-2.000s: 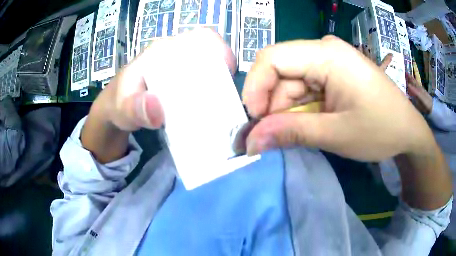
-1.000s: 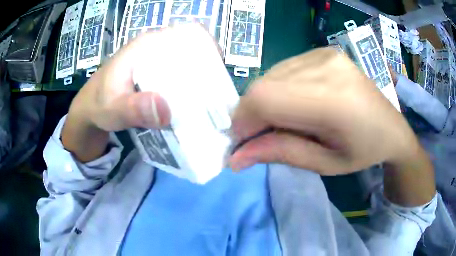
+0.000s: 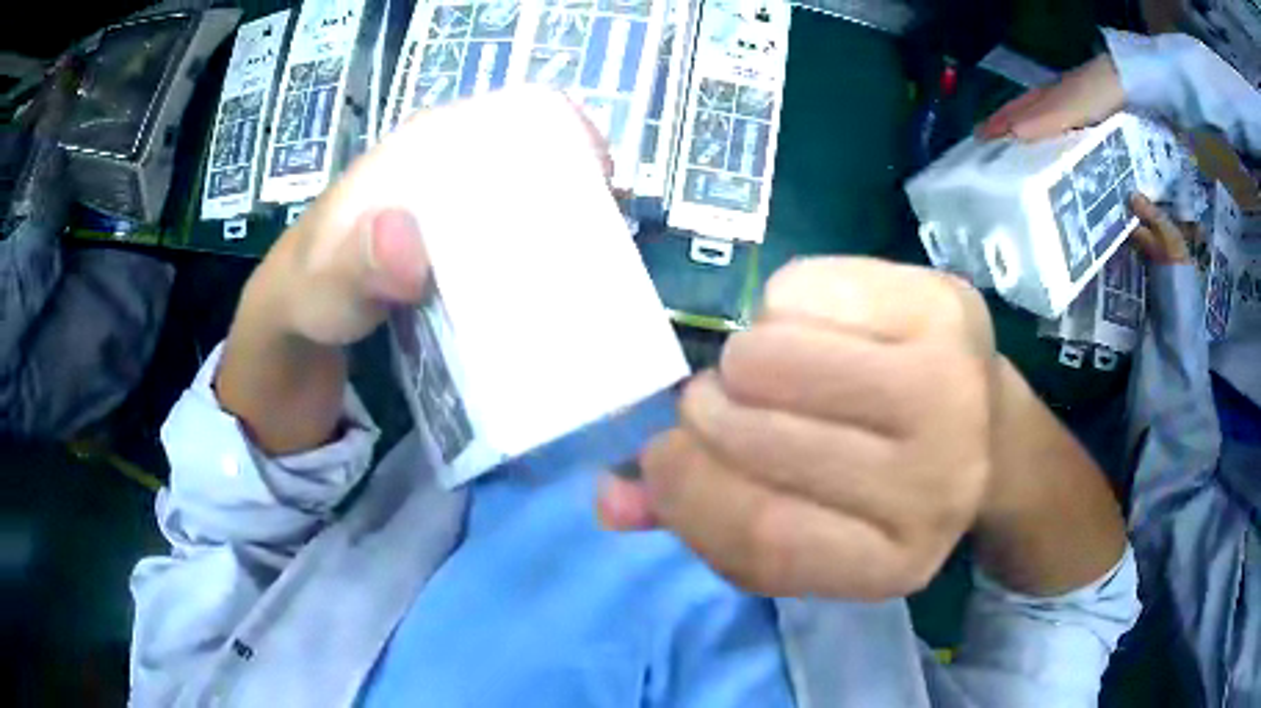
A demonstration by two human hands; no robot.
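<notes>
A white retail carton [image 3: 553, 291] is held up in front of my chest, its broad face glared white and a grey picture panel showing on its left side. My left hand [image 3: 339, 263] grips it from the left, thumb on the near side, the other fingers lost in glare. My right hand [image 3: 844, 429] is a closed fist at the carton's lower right corner, with a small dark bit showing between thumb and fingers. The rest of that item is hidden in the fist; earlier frames show a yellow handle and dark blade there.
More retail cartons [image 3: 729, 125] stand in a row behind, hang tabs towards me. A dark-faced carton [image 3: 132, 90] is at the far left. At the right, another person's hands [image 3: 1065, 104] hold white cartons [image 3: 1023, 208]. A black tool with a red part [image 3: 943, 86] lies on the green bench.
My right hand has turned knuckles forward and moved slightly down and away from the carton's corner. The carton has tilted in my left hand. The neighbour's hands now hold cartons up at the right.
</notes>
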